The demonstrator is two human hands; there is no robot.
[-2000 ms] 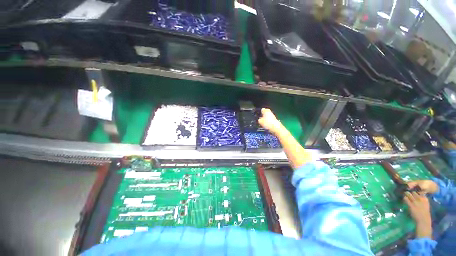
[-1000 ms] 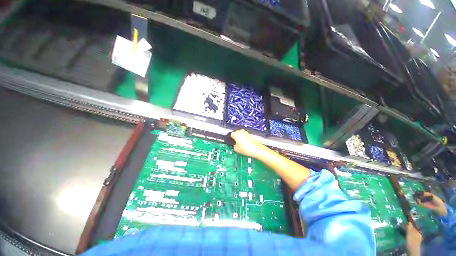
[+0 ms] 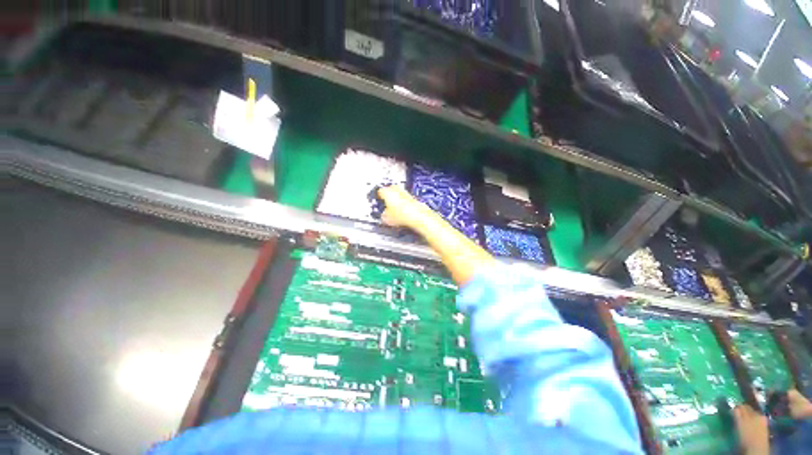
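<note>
My right hand [image 3: 398, 210] reaches over the right part of the tray of white pieces [image 3: 353, 185], dark shapes at its fingertips. Whether it grips a piece cannot be told. The green printed circuit board [image 3: 356, 333] lies in its carrier in front of me, its near edge covered by my blue smock. To the right of the white tray are a tray of blue-purple cylinders [image 3: 448, 197], partly behind my forearm, and a tray of small blue pieces [image 3: 514, 243]. My left hand is not in view.
The silver conveyor rail [image 3: 178, 201] runs between trays and boards. A paper tag [image 3: 247, 123] hangs from the shelf post. Black bins stand on the upper shelf. At the right are another board [image 3: 681, 364], more trays [image 3: 647, 269] and another person's hands [image 3: 753, 428].
My right hand went from the dark tray at the right to the board's far edge, then up and left to the white tray. The view has tilted.
</note>
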